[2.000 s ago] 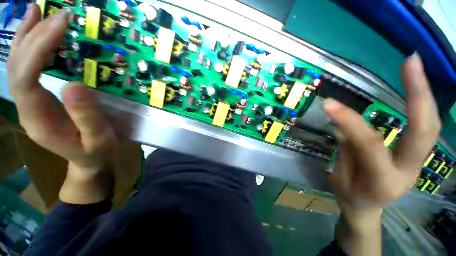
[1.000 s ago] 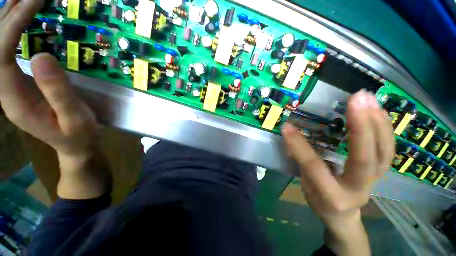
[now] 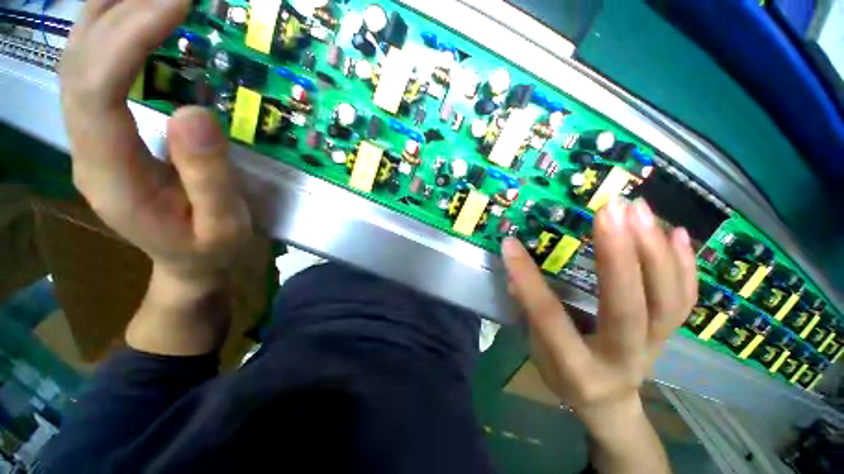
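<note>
A long green populated circuit board panel (image 3: 421,180) lies on the conveyor, with two rows of circuits, yellow-topped transformers, blue discs and small round capacitors; some tops look white in glare. My bare left hand (image 3: 153,176) holds its left end, with the thumb at the near edge and the fingers over the far side. My bare right hand (image 3: 615,315) is at its right end. The thumb is by the near edge and the other fingertips overlap the end; whether they grip it cannot be told.
A second populated panel (image 3: 754,301) lies to the right, beyond a dark gap (image 3: 680,204). The silver near rail (image 3: 370,241) runs along my body. A green surface (image 3: 648,65) and blue edge lie behind. A brown cardboard box (image 3: 102,278) is below left.
The long panel and my left hand have moved right, and the gap to the second panel has narrowed. My right hand has moved from over the gap to the panel's right end.
</note>
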